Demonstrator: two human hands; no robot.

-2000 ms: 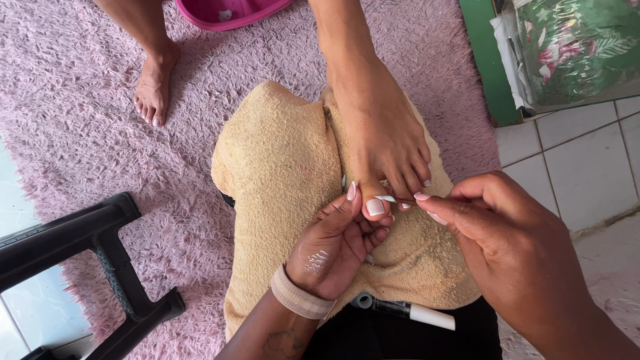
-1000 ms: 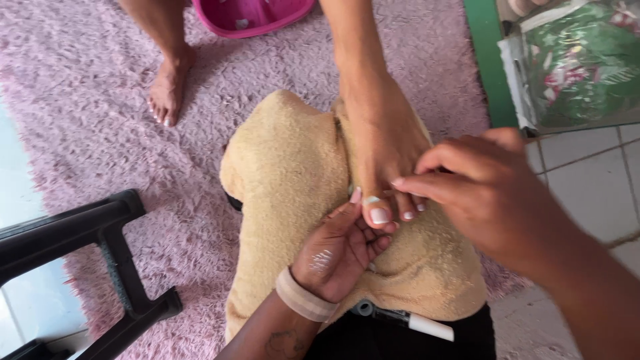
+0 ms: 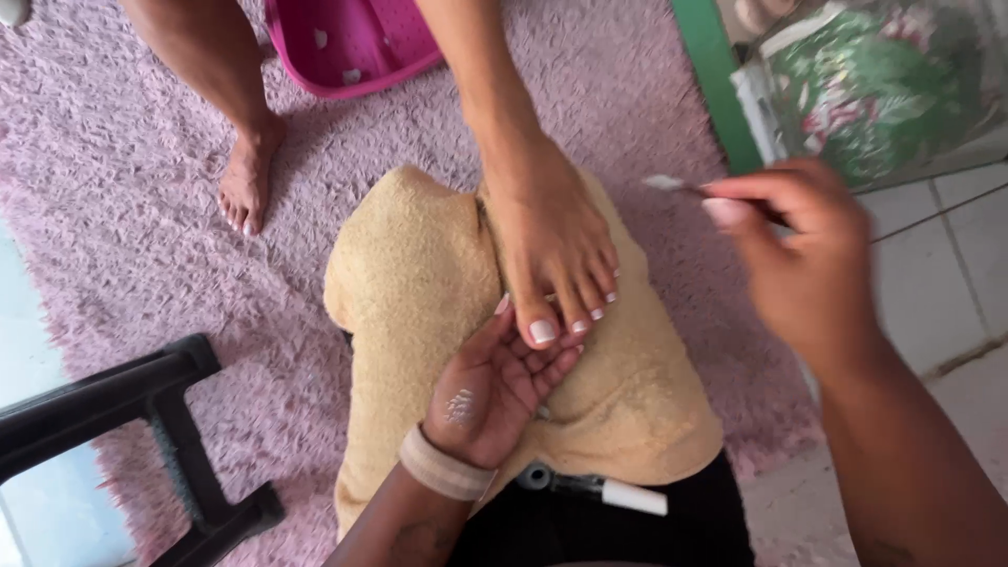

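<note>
My left hand [image 3: 500, 386] lies palm up under the toes of another person's foot [image 3: 551, 228], its fingertips by the big toe; white marks show on the palm. That foot rests on a yellow towel [image 3: 425, 276] over my lap, and its toenails have white tips. Off to the right of the foot, my right hand [image 3: 795, 252] pinches a thin stick with white cotton [image 3: 663, 183] at its end. A small bottle with a white cap [image 3: 634, 498] lies on my black-clad lap, an open dark bottle mouth [image 3: 535, 476] beside it.
The person's other foot [image 3: 250, 177] stands on the pink shaggy rug [image 3: 307, 189]. A magenta basin [image 3: 354, 47] is at the top. Black stool-like legs [image 3: 177, 425] stand at lower left. A clear plastic bag with green and pink contents [image 3: 874, 94] lies at upper right, above white floor tiles [image 3: 953, 260].
My right hand has moved away from the toes, out to the right, and the cotton-tipped stick now shows plainly. My left hand remains at the big toe.
</note>
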